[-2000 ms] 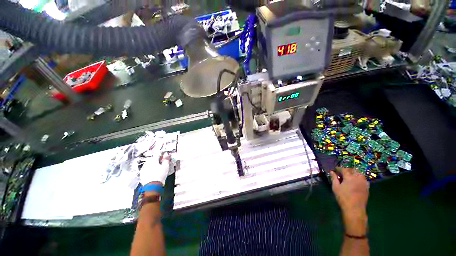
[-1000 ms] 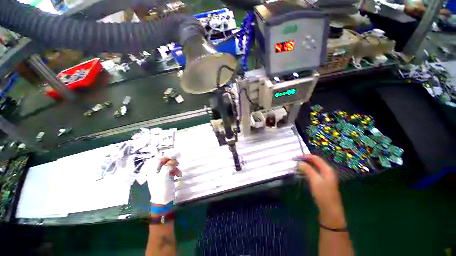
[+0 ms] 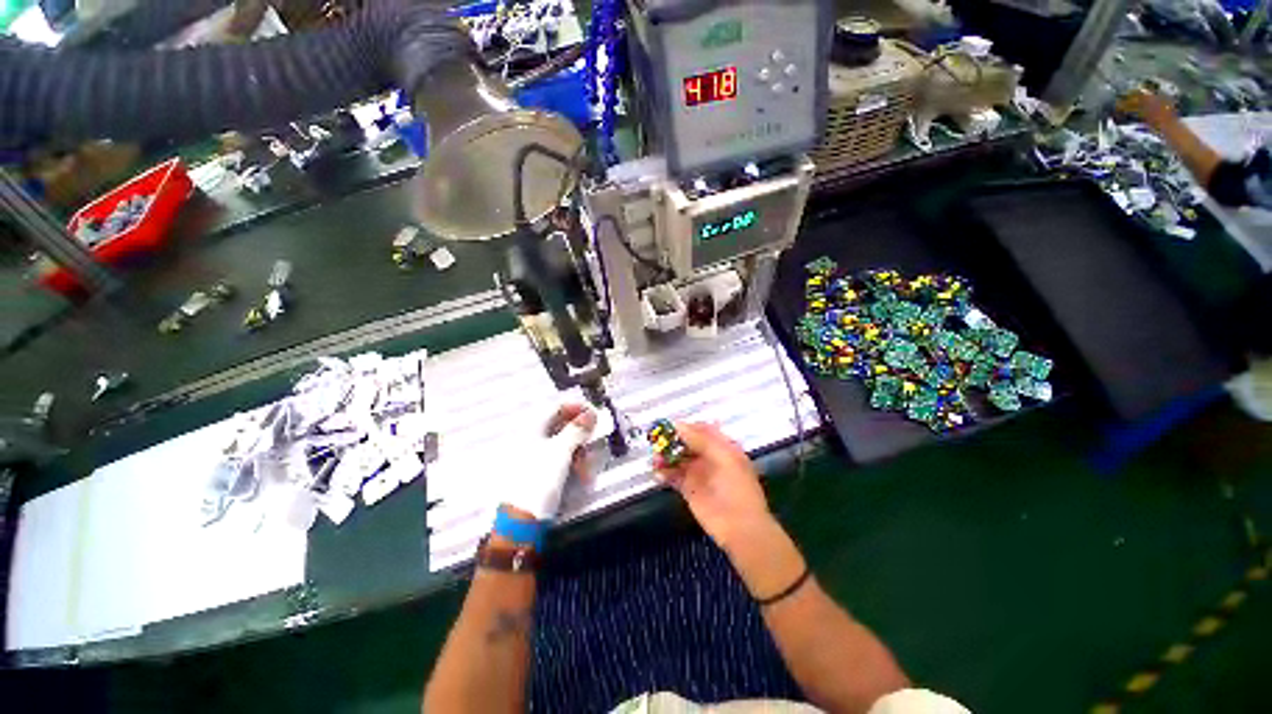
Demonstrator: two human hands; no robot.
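Observation:
My right hand [image 3: 718, 481], bare, holds a small circuit board [image 3: 667, 442] with yellow and dark parts, just right of the soldering iron tip. My left hand [image 3: 555, 467], in a white glove with some fingertips bare, is just left of the tip; its fingers are close together, and what they hold is too small and bright to make out. The dark soldering iron head [image 3: 565, 328] angles down between my hands over the ribbed white board [image 3: 474, 405]. White parts [image 3: 335, 433] lie heaped at left. Green circuit boards [image 3: 921, 342] lie heaped at right.
The controller [image 3: 739, 91] stands behind the iron, with a fume hood [image 3: 495, 175] and black hose at its left. The conveyor belt [image 3: 140, 328] carries scattered pieces. A red bin [image 3: 133, 223] lies beyond. A black tray [image 3: 1102, 293] and another person's arm [image 3: 1186, 140] are at right.
My right hand has moved left from the board heap to the iron tip with a circuit board. My left hand has moved right from the white parts to the tip. The view has shifted.

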